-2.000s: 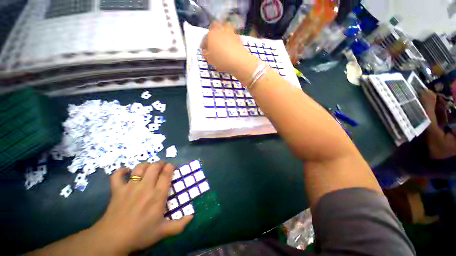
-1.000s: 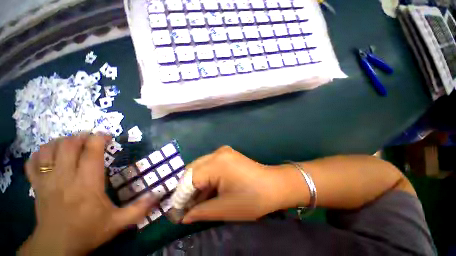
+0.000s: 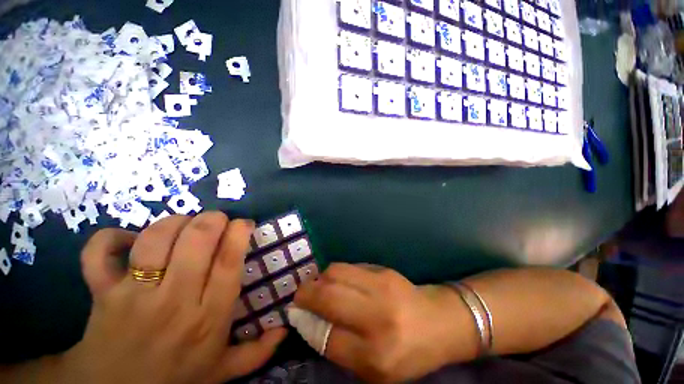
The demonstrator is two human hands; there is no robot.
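A hand-sized green panel (image 3: 313,244) lies tilted on the table, bearing rows of small pale square pieces (image 3: 275,259) with dark edges and centre dots. My left hand (image 3: 176,300), with a gold ring, holds the panel along its left side, fingers over the upper left and thumb at the bottom edge. My right hand (image 3: 356,319) has a white finger wrap and a bracelet. Its fingers are bent together at the panel's lower right, touching the squares there. Whether a piece is between its fingertips is hidden.
A white paper-covered tray (image 3: 435,142) with rows of squares stands behind. A heap of loose white scraps (image 3: 82,135) lies at left, with stray ones near the panel. Blue-handled pliers (image 3: 590,166) lie right of the tray. A stack of white-edged sheets (image 3: 643,142) is far right.
My right hand has come from over the tray down to the panel. My left hand still holds the panel. The view has shifted, and the pliers now show closer beside the tray's edge.
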